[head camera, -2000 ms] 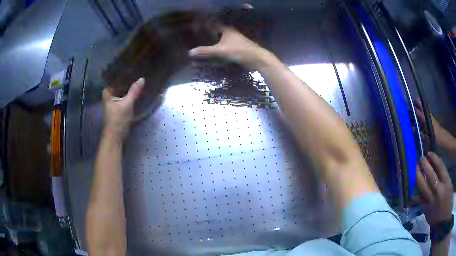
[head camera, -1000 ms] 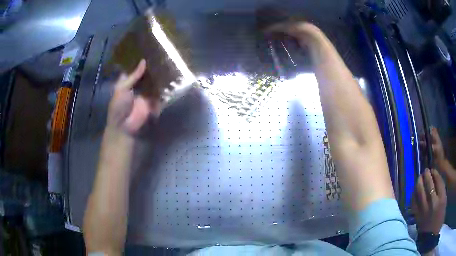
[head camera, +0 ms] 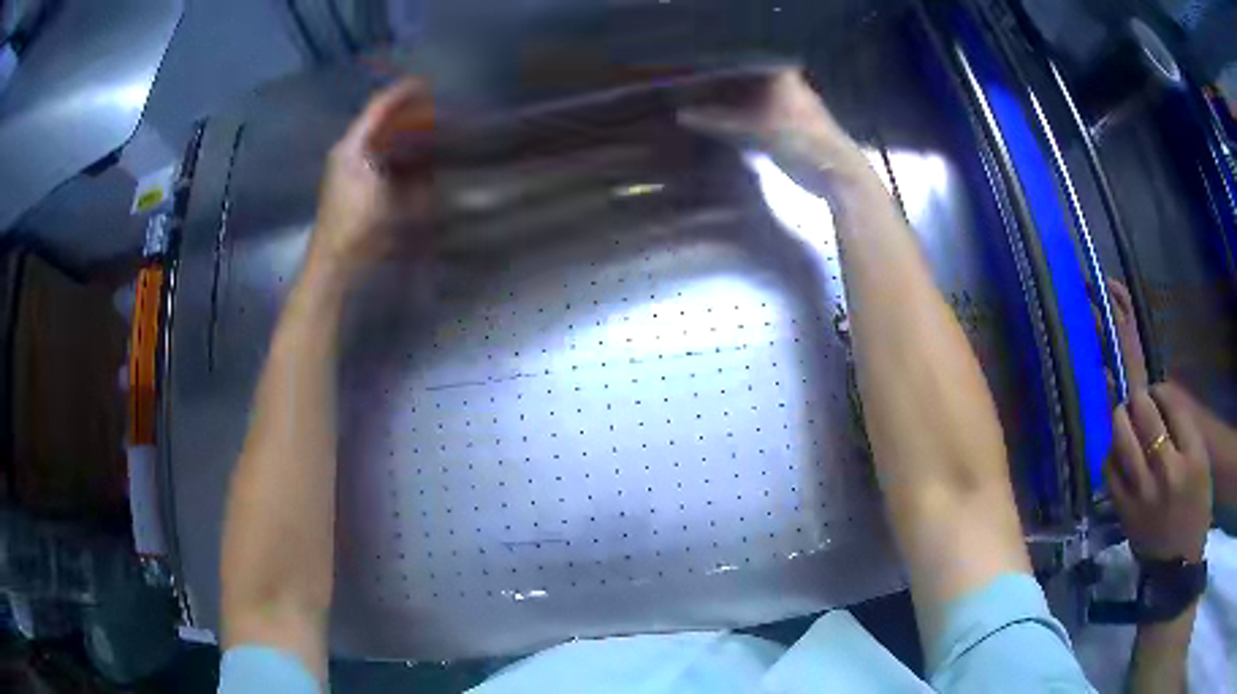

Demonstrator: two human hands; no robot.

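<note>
A dark brownish sheet (head camera: 583, 170), blurred by motion, spans between my two hands over the far part of the perforated metal table (head camera: 611, 447). My left hand (head camera: 373, 170) grips its left end. My right hand (head camera: 780, 129) grips its right end, with the thumb pointing inward. Both hands are bare and blurred. The sheet's pattern and the number of layers cannot be told. Small patterned parts (head camera: 855, 359) show partly beside my right forearm, which hides the rest.
Blue bars and metal rails (head camera: 1045, 271) run along the right side. Another person's hand (head camera: 1160, 461) with a ring and a dark wristband is beyond them. An orange-and-white cylinder (head camera: 145, 353) stands at the left edge.
My left hand has moved up and my right hand slightly down and left. The sheet, earlier tilted in my left hand, now stretches between both hands. The patterned pieces at table centre no longer show.
</note>
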